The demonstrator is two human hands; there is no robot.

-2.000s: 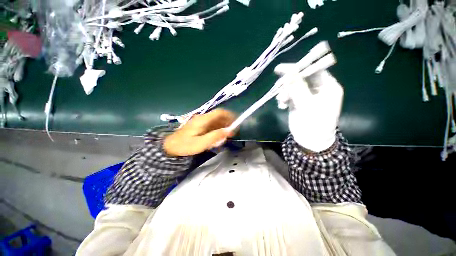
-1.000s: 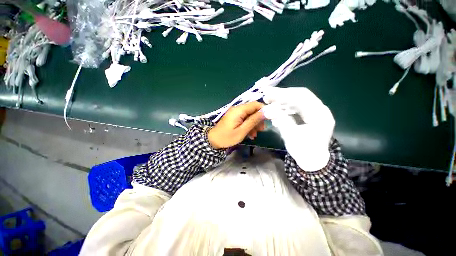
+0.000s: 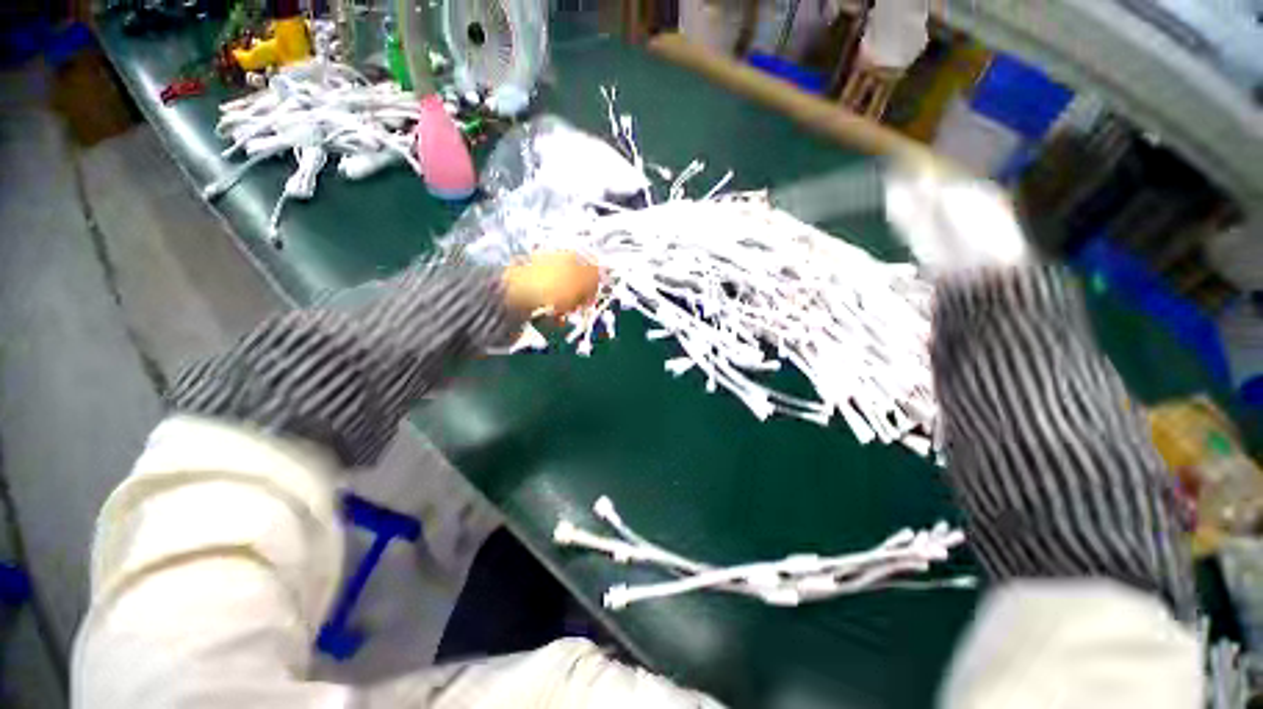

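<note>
My left hand [image 3: 554, 283], bare, is at the left end of the large pile of white cable leads [image 3: 790, 298], beside the clear plastic bag [image 3: 533, 187]. Its fingers are blurred, so I cannot tell whether they grip a lead. My right hand [image 3: 956, 222], in a white glove, is reached out over the far right side of the pile and strongly blurred; its fingers and anything in them are unclear. A small group of splitter cables [image 3: 790, 573] lies loosely parallel near the bench's front edge, touched by neither hand.
A pink bottle-like object [image 3: 445, 147] stands left of the bag. Behind it are a fan [image 3: 485, 49], more white cable bundles [image 3: 326, 118] and a yellow item [image 3: 273, 46]. A yellowish bag [image 3: 1208, 464] is at far right. A blue stool [image 3: 363, 575] is on the floor.
The view has swung left and up. Both hands have moved apart, away from the front of my body to the far pile. The cable group now lies clear of the hands.
</note>
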